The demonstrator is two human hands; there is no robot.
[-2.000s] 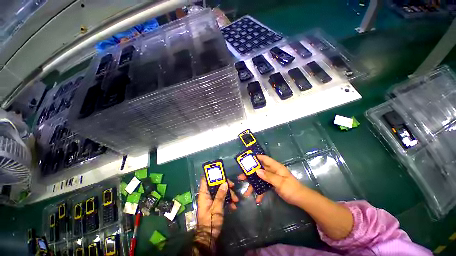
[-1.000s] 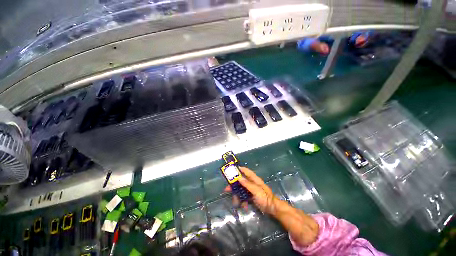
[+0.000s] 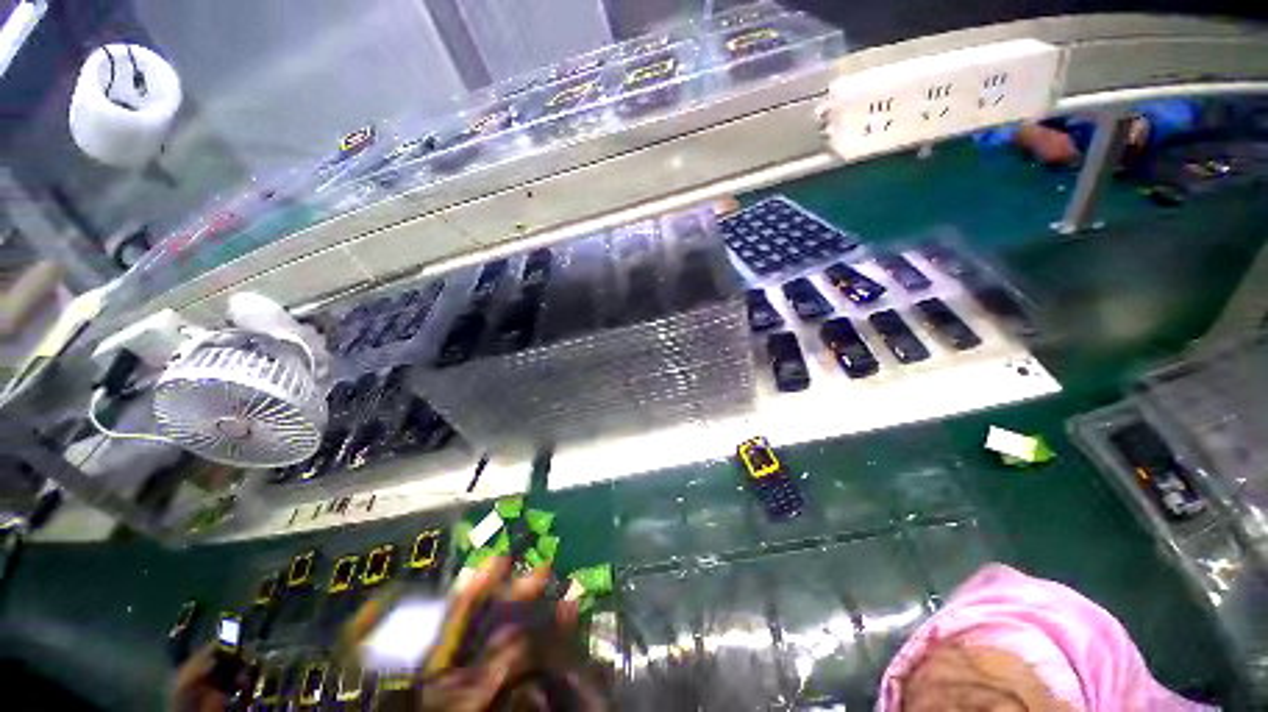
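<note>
My left hand [image 3: 508,647], blurred at the lower left centre, appears closed on a black phone with a yellow frame and white-glowing screen [image 3: 403,633], above the tray's right end. I cannot tell whether it holds a second phone. My right forearm and pink sleeve [image 3: 1036,626] show at the lower right; the right hand is cut off below. One keypad phone with a yellow frame [image 3: 772,480] lies at the back of the clear tray [image 3: 848,577]. Yellow-framed phones [image 3: 376,563] lie in rows in the left tray. A lit phone [image 3: 230,633] is beside blurred, hand-like fingers whose owner is unclear.
Green and white pieces [image 3: 540,526] lie beside the left tray. Behind are a tall clear tray stack [image 3: 598,383], black phones [image 3: 848,345] on a white strip, and a fan [image 3: 239,403]. A power strip [image 3: 946,98] hangs above. Clear trays [image 3: 1224,431] stand right.
The view has swung left. My right hand has left the picture from above the clear tray. A blurred hand with a lit phone now shows near the left tray. The loose phone stays at the back.
</note>
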